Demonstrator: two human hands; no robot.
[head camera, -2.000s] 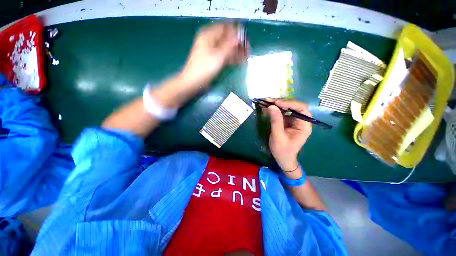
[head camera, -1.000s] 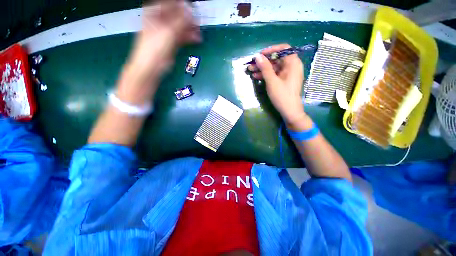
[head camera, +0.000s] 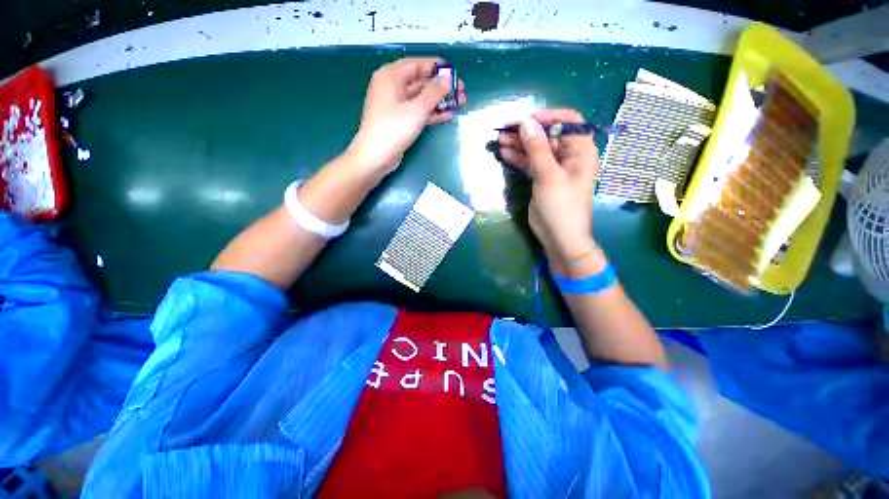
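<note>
My left hand (head camera: 402, 105) holds a small electronic module (head camera: 446, 86), dark-edged with a pale centre, between thumb and fingers at the upper middle. My right hand (head camera: 558, 166) holds dark tweezers (head camera: 570, 128) nearly level, tip pointing left over the bright white sticker sheet (head camera: 481, 161). The hand covers part of that sheet. Whether the tip holds a piece is too small to tell. A striped adhesive sheet (head camera: 426, 237) lies tilted on the green tabletop nearer my chest, between my forearms.
A yellow basket (head camera: 828, 200) with amber sheets (head camera: 760, 185) stands at right, beside a stack of striped sheets (head camera: 643, 141). A red tray (head camera: 51, 146) with white pieces is at far left. A white fan grille (head camera: 869, 205) is at the right edge. Blue sleeves show on both sides.
My left hand has come back from the far rail and holds a module. The two loose modules seen on the table one second ago no longer show there. My right hand has moved slightly, still with the tweezers.
</note>
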